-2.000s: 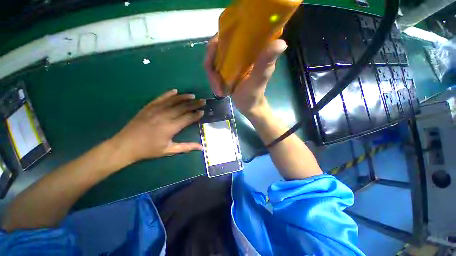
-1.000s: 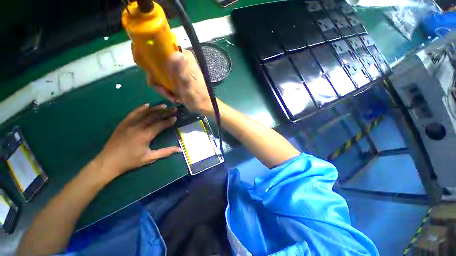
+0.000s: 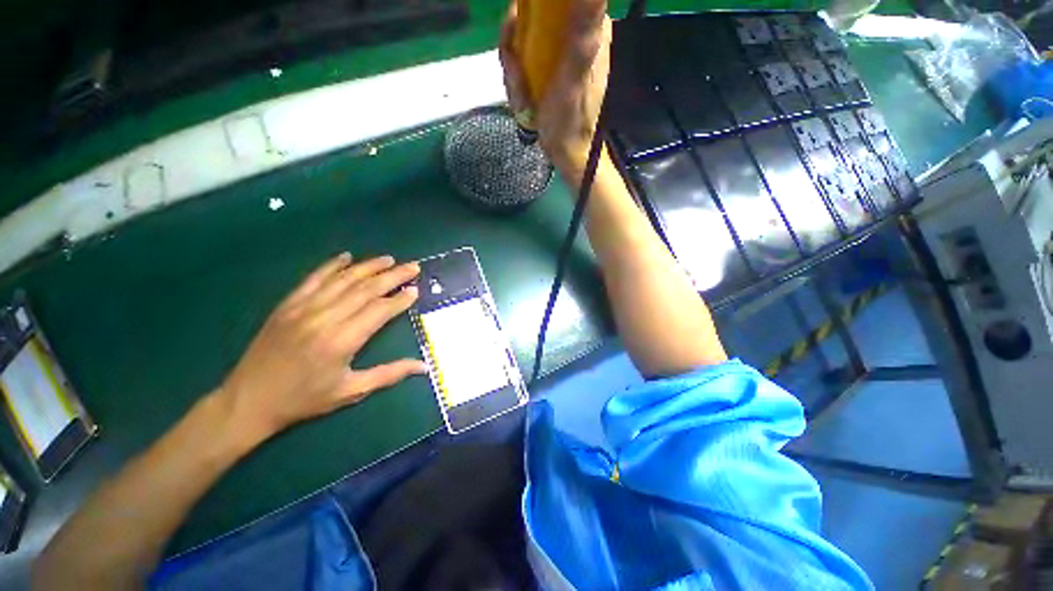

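Note:
An open-backed phone (image 3: 471, 344) lies on the green mat in front of me, its dark end away from me and its white battery showing. My left hand (image 3: 329, 335) rests on the mat with fingers spread, fingertips and thumb touching the phone's left edge. My right hand (image 3: 566, 98) is gripped around the orange electric screwdriver (image 3: 545, 46), whose upper part is cut off by the top edge. The screwdriver's lower end is over the right rim of the round speckled screw dish (image 3: 491, 164). The tip is too small to make out.
A glossy black parts tray (image 3: 733, 185) lies at the right. A thin black cable (image 3: 568, 248) hangs between it and the phone. More phones (image 3: 40, 393) lie at the far left. A whitish rail (image 3: 312, 110) runs behind the mat. A grey machine (image 3: 999, 300) stands at the far right.
My right hand has moved the screwdriver away from the phone's dark end, up and right to the screw dish, uncovering that end. My left hand stays at the phone's left edge. The camera view has shifted.

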